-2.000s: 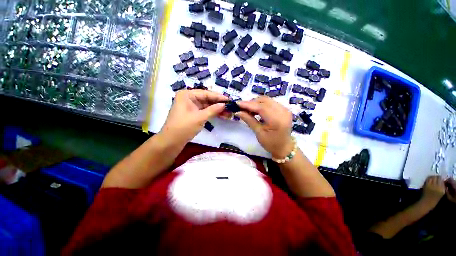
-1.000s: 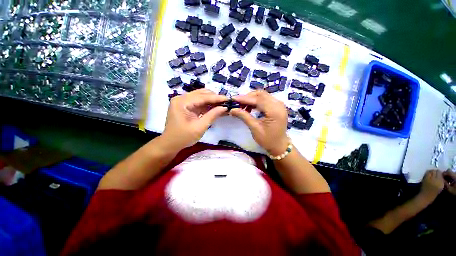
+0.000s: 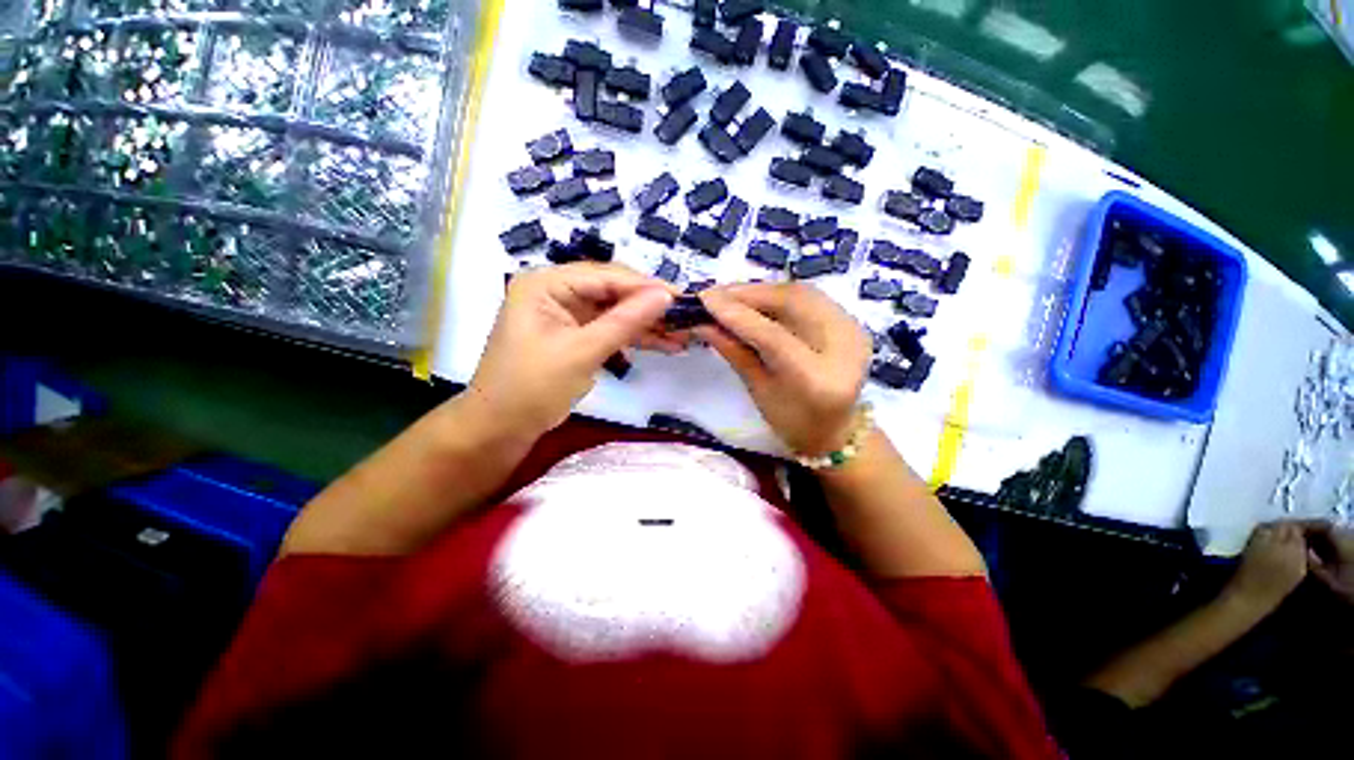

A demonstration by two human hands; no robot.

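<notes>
A small black housing (image 3: 686, 310) is held between the fingertips of both my hands, above the near part of the white surface. My left hand (image 3: 572, 334) grips its left end and my right hand (image 3: 787, 354) grips its right end, both with thumb and fingers. The fingers hide most of the piece, and I cannot tell whether a board is in it. Clusters of black part-assembled units (image 3: 688, 214) lie beyond and around my hands. One black piece lies by my left fingers, partly covered.
A clear compartment tray (image 3: 440, 238) of green and silver boards is at left. A blue bin (image 3: 1066, 319) with black parts is at right, with a dark pile (image 3: 1048, 478) nearer. Another worker's hands (image 3: 1289, 557) are at far right; a green conveyor (image 3: 1188, 134) runs beyond.
Both hands stay together on the black housing. The fingers have shifted around it, with my left thumb and right fingers now pressed closer over it.
</notes>
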